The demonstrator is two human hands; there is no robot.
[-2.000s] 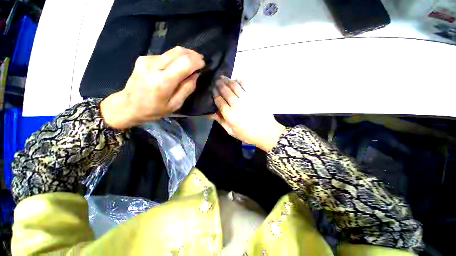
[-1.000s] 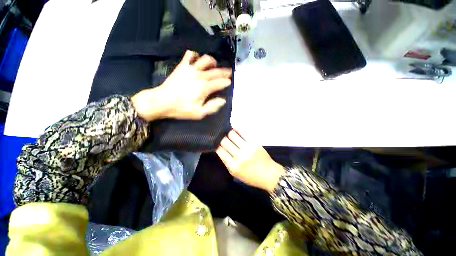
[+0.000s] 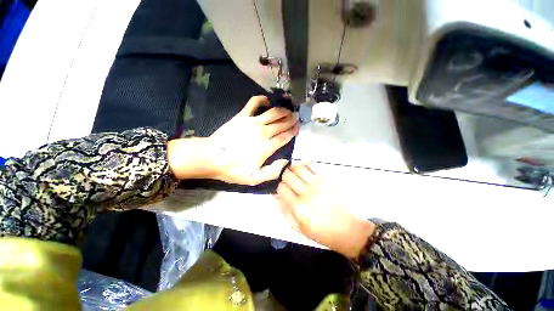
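A black mesh back panel (image 3: 146,97) lies on the white machine table, its right edge under the needle area of the sewing machine (image 3: 376,48). A camouflage strip (image 3: 197,82) and a plain black cross band (image 3: 158,46) show on it. My left hand (image 3: 246,143) lies on the panel with fingers spread, just in front of the presser foot (image 3: 282,94). My right hand (image 3: 316,203) is at the panel's near right corner, fingertips at its edge; whether they pinch it is hard to tell. The stitch point is partly hidden by my left fingers and black fabric.
A black smartphone (image 3: 428,136) lies on the machine bed at the right. A small white cylinder (image 3: 324,113) sits right of the needle area. Small metal parts (image 3: 537,177) are at the far right. Crinkled clear plastic (image 3: 182,246) hangs below the table edge by my lap.
The view has shifted, so the machine head and control panel now show. The panel lies farther in along the needle. Both hands stay at it, my right hand by its near corner.
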